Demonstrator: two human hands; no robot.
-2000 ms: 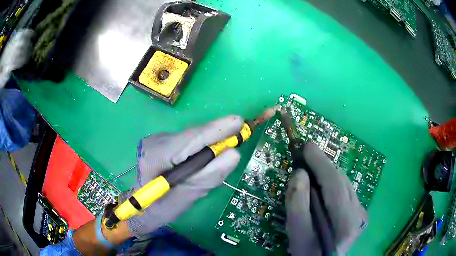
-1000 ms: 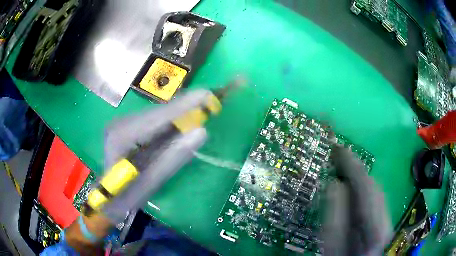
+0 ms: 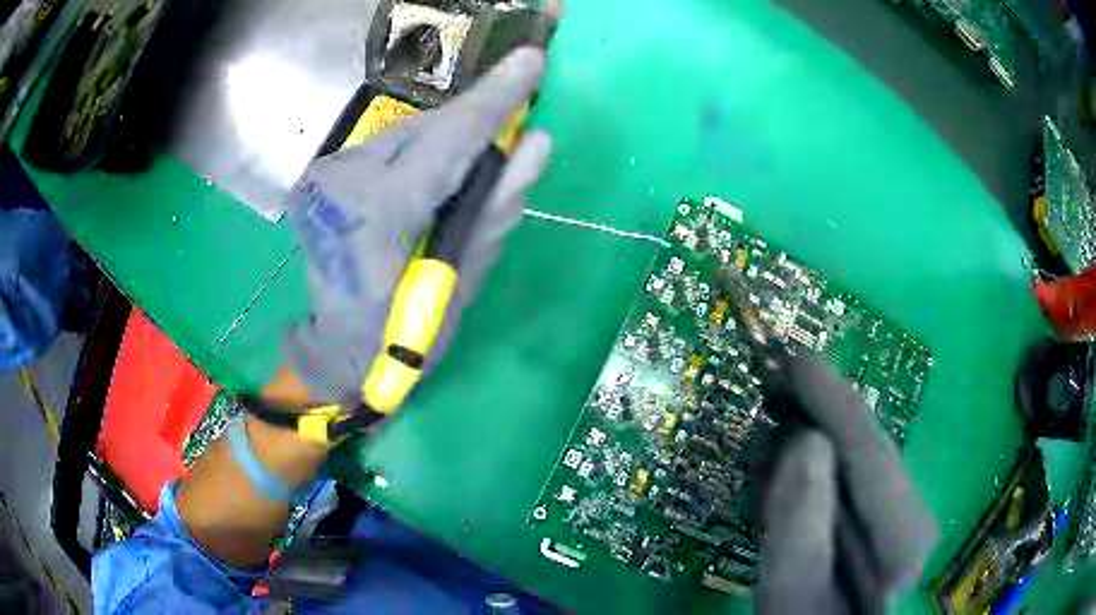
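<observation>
The green circuit board (image 3: 673, 408) lies tilted on the green mat. My gloved left hand (image 3: 409, 228) grips the yellow-and-black soldering iron (image 3: 421, 312) beside the iron stand (image 3: 421, 48), partly covering the yellow sponge (image 3: 379, 120); the iron's tip is hard to make out. My gloved right hand (image 3: 829, 493) is blurred, around the dark soldering iron (image 3: 751, 315), whose tip points over the upper part of the board. Solder wire (image 3: 595, 225) runs from my left hand to the board's upper left edge.
A shiny metal plate (image 3: 258, 132) and a black parts bin (image 3: 96, 84) are at upper left. A red sheet (image 3: 144, 408) is at lower left, near a blue sleeve (image 3: 36, 288). A black round holder (image 3: 1055, 390) is at right. Another board (image 3: 1067, 204) stands at upper right.
My left hand with its iron has moved up to the iron stand from beside the board. My right hand first moved right off the upper left corner, and its iron is now back over the board.
</observation>
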